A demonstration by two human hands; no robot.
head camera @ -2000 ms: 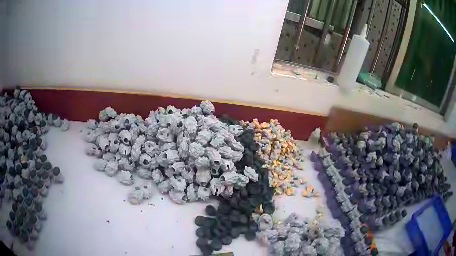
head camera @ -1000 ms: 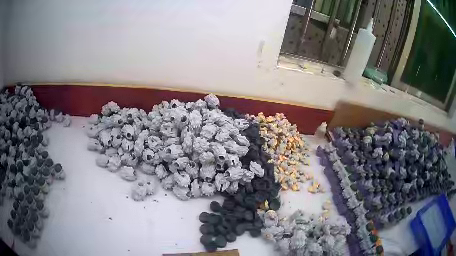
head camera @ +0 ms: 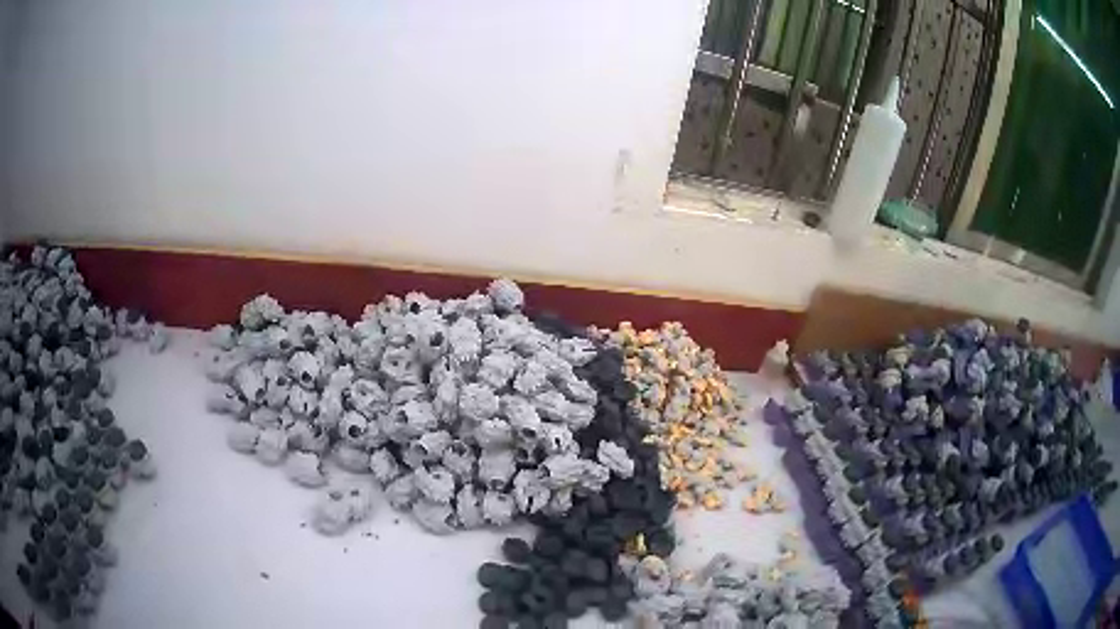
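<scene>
No hand shows in the picture. A large heap of light grey knobbly hollow shells (head camera: 418,393) lies in front of me, some with dark openings showing. Black round caps (head camera: 565,553) lie at its right and front. Small orange-and-white pieces (head camera: 682,406) are heaped behind and right of the caps. A lower pile of grey pieces (head camera: 737,596) is cut off by the bottom edge. Grey units with dark round ends (head camera: 68,492) crowd the far left. Purple-and-grey units (head camera: 958,442) stand in dense rows at the right.
The white tabletop (head camera: 258,553) has a dark red back edge (head camera: 184,283) against a white wall. A tall white bottle (head camera: 867,166) stands on the windowsill. A small pale bottle (head camera: 775,359) is by the back edge. A blue frame-like basket (head camera: 1062,565) is at the right.
The whole view has shifted, so the table things sit lower in the picture. The brown board at the bottom edge is out of view. No piece has clearly moved.
</scene>
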